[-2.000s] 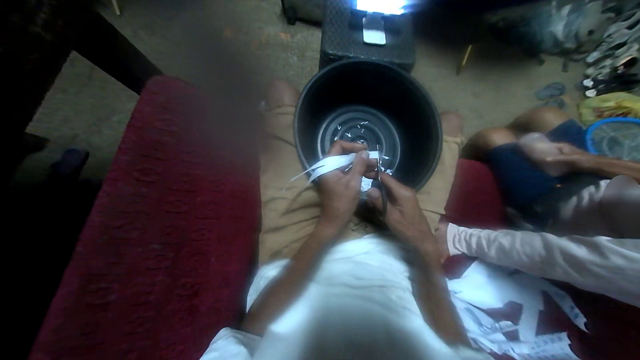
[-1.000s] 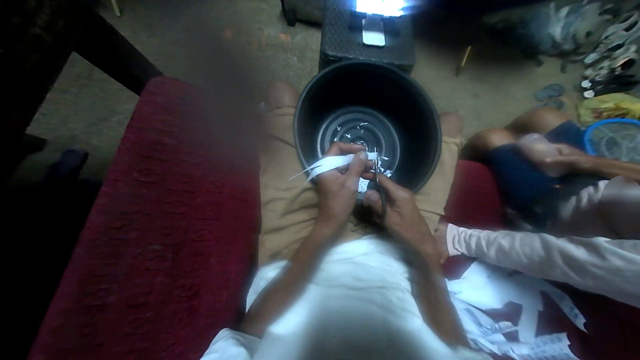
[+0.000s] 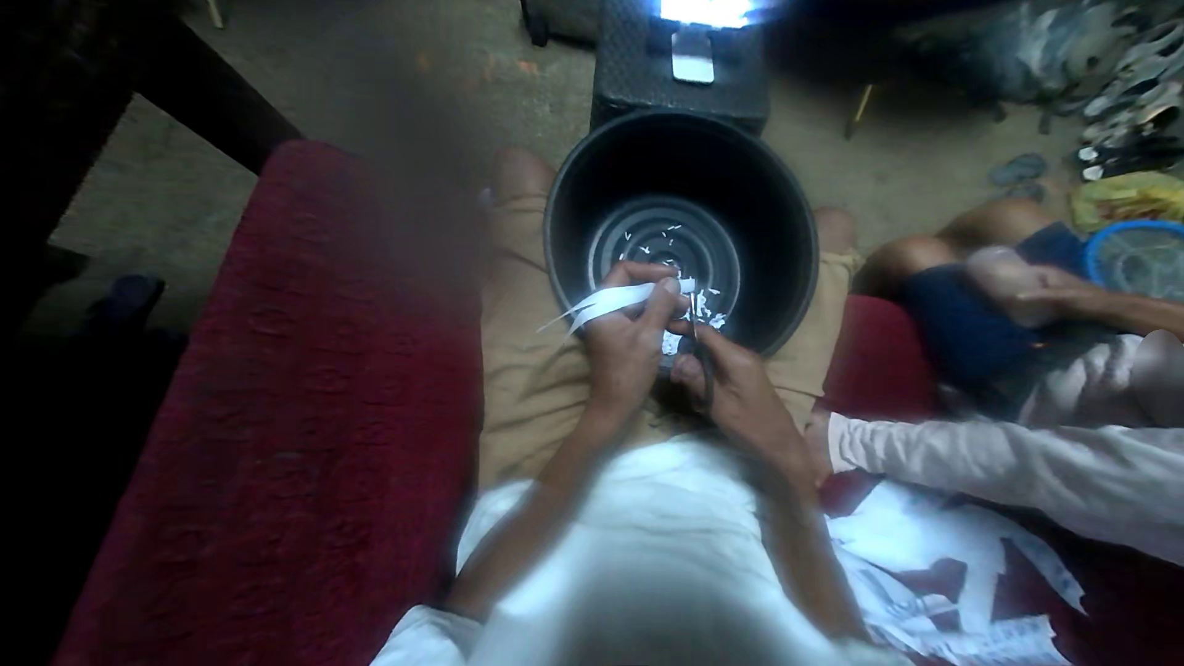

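White paper strips (image 3: 610, 302) are pinched in my left hand (image 3: 631, 342), their loose ends pointing left and their short ends at the fingertips. My right hand (image 3: 735, 379) grips a pair of scissors (image 3: 709, 370), whose blades stand upright close by the strip ends. Both hands are over the near rim of a round black plastic tub (image 3: 803, 268), which sits between my knees. Small white paper scraps (image 3: 710, 310) lie inside on its bottom. How far apart the blades are is hard to see.
Cut paper sheets (image 3: 934, 546) lie on the red sofa seat (image 3: 888, 361) at my right, beside another person's sleeved arm (image 3: 943, 453). A black box (image 3: 629, 74) bearing a bright light stands beyond the tub. The sofa's red padded part (image 3: 324, 398) runs along my left.
Both hands stay over the tub with the strips and the scissors. The scissors and right fingers have shifted only slightly at the strip ends.
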